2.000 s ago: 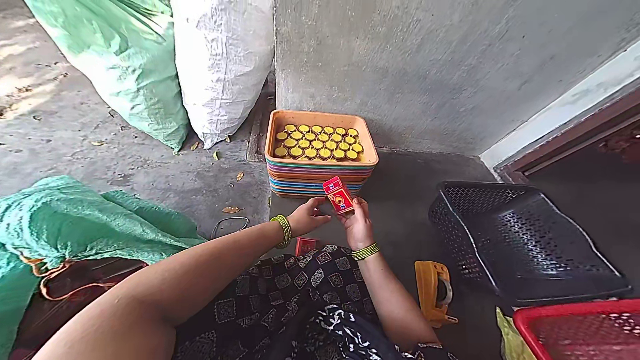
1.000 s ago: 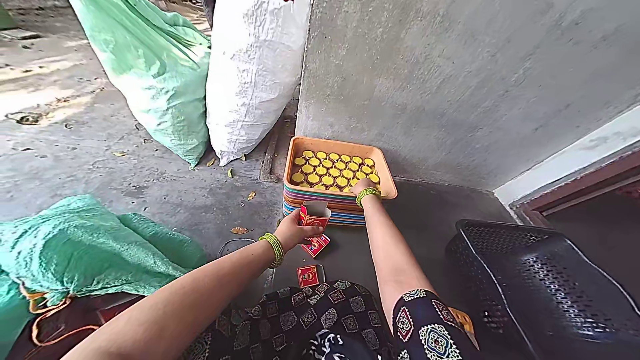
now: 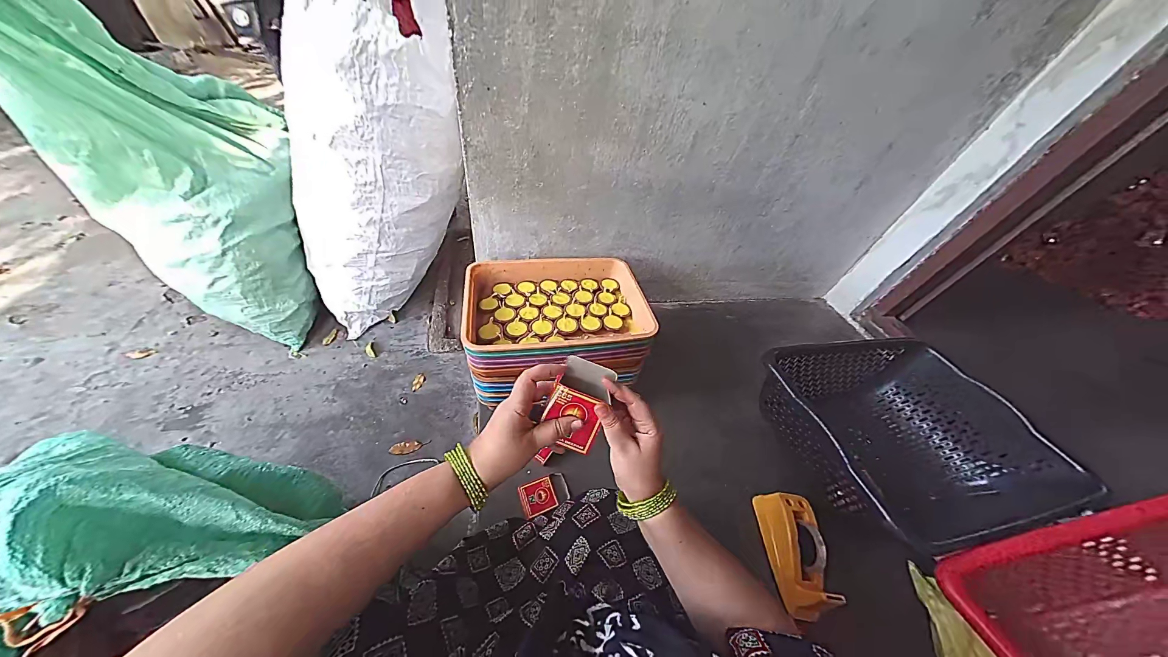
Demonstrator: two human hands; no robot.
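Note:
My left hand (image 3: 516,429) grips a small red printed cardboard box (image 3: 573,418) from its left side. At the box's upper right, my right hand (image 3: 631,433) has its fingers on the raised grey flap (image 3: 589,376). Whether anything is inside the box is hidden. Just beyond my hands stands a stack of coloured plastic trays (image 3: 561,349); the top orange one holds many round yellow-topped pieces (image 3: 541,311). Another red box (image 3: 540,495) lies on the floor by the patterned cloth over my lap. Part of a further red box shows beneath my left fingers.
A green sack (image 3: 201,192) and a white sack (image 3: 370,164) stand at the back left, beside a grey wall (image 3: 712,137). Green fabric (image 3: 137,511) lies at the left. A black crate (image 3: 949,447), a yellow tape dispenser (image 3: 785,557) and a red crate (image 3: 1077,575) are at the right.
My right hand has come back from the top tray to the red box, whose mouth stood uncovered one second ago. My left hand still holds the box.

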